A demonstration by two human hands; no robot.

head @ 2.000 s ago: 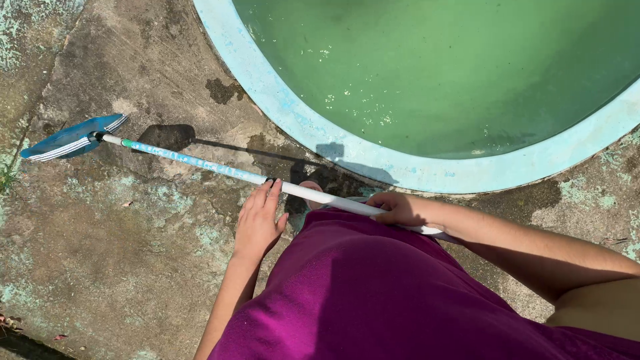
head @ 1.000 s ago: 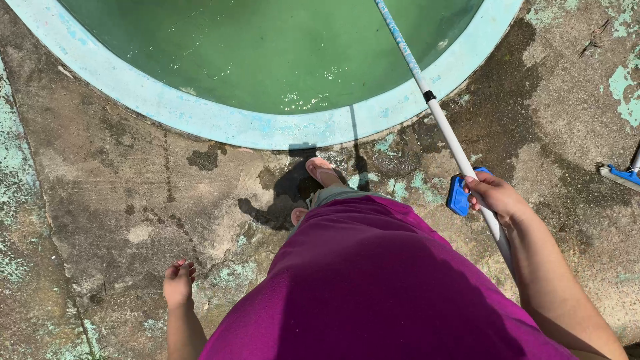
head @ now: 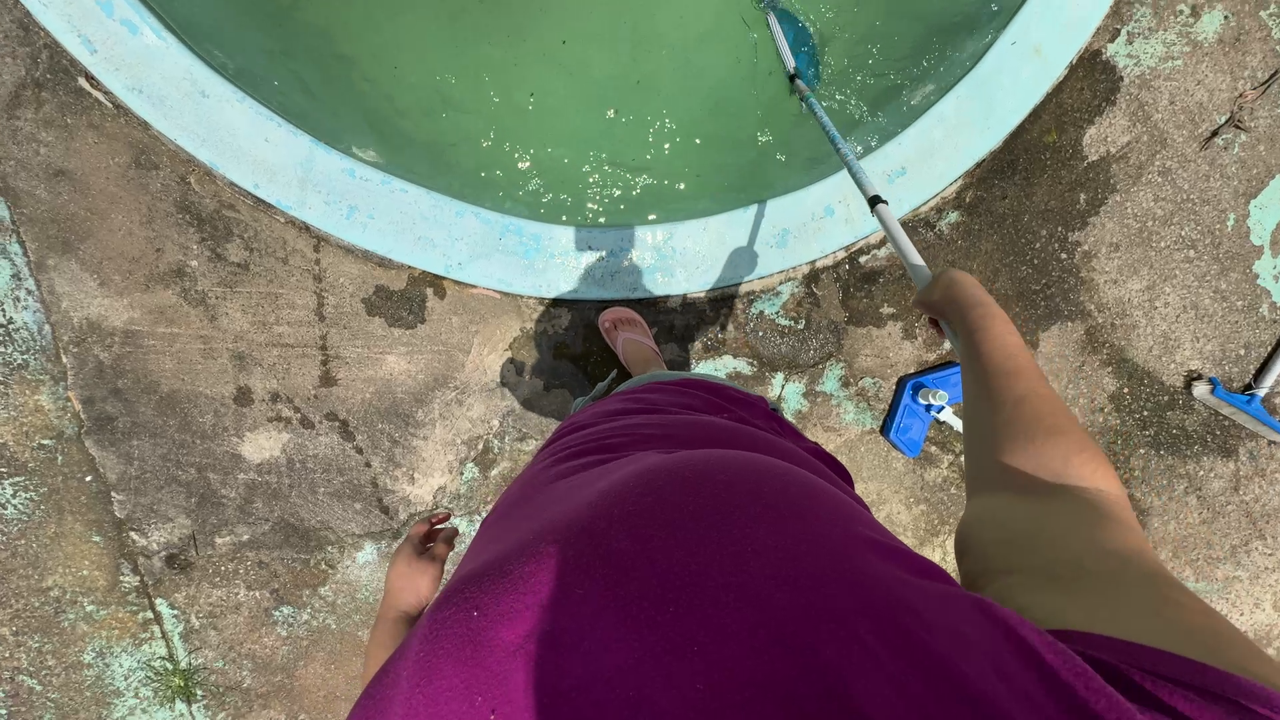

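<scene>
My right hand [head: 948, 298] grips the white part of a telescopic pole [head: 900, 242], right of my body. The pole slants up and left across the light blue pool rim [head: 400, 225]. At its far end a blue pool skimmer net [head: 797, 48] with a white-striped edge lies in the green water [head: 560, 110], near the top of the view. My left hand [head: 418, 565] hangs low beside my purple shirt, its fingers loosely curled and nothing seen in it. Below the pole, a blue pool vacuum head [head: 922, 408] rests on the concrete, partly hidden by my right forearm.
A blue pool brush [head: 1238, 402] on a pole lies at the far right. The concrete [head: 220, 400] is stained, damp in places and patched with flaking green paint. My foot in a pink flip-flop [head: 630, 340] stands close to the pool rim. Dry twigs [head: 1240, 108] lie at the upper right.
Two seconds ago both hands were on the pole and the net was over the concrete at left. My left hand has let go, and the net is now in the pool. The view has shifted.
</scene>
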